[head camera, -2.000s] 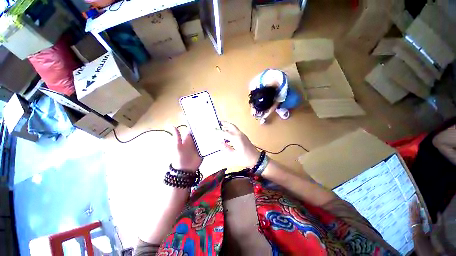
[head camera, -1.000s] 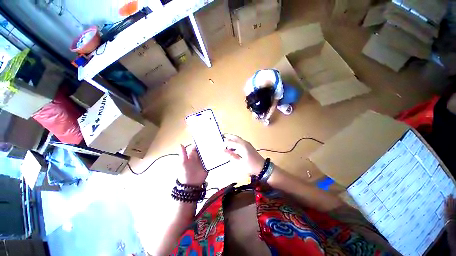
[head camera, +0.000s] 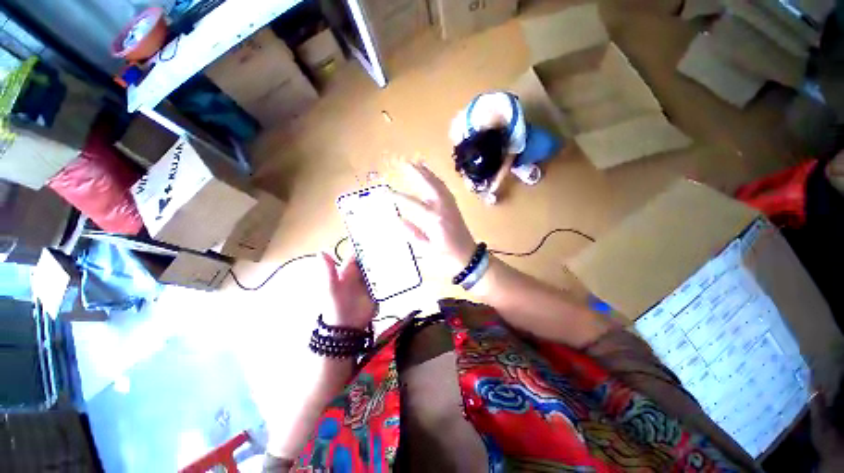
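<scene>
A smartphone (head camera: 380, 245) with a white, washed-out screen is held upright in front of my chest. My left hand (head camera: 350, 294) holds it from below, thumb along its left edge, the other fingers hidden behind it. My right hand (head camera: 433, 217) is at the phone's right side, with its fingers apart and partly raised beyond the phone's upper right edge; the fingertips are blurred. I cannot tell whether it touches the screen.
A small crouching person (head camera: 490, 139) is on the brown floor ahead. An open carton (head camera: 611, 102) lies behind. A carton of white boxes (head camera: 726, 342) stands at right, near another person's hand. A black cord (head camera: 546, 242) crosses the floor. Cartons and a white bench (head camera: 208, 46) are at left.
My right hand has moved up from the phone's lower right edge and its fingers have spread. My left hand still holds the phone. The view has shifted slightly.
</scene>
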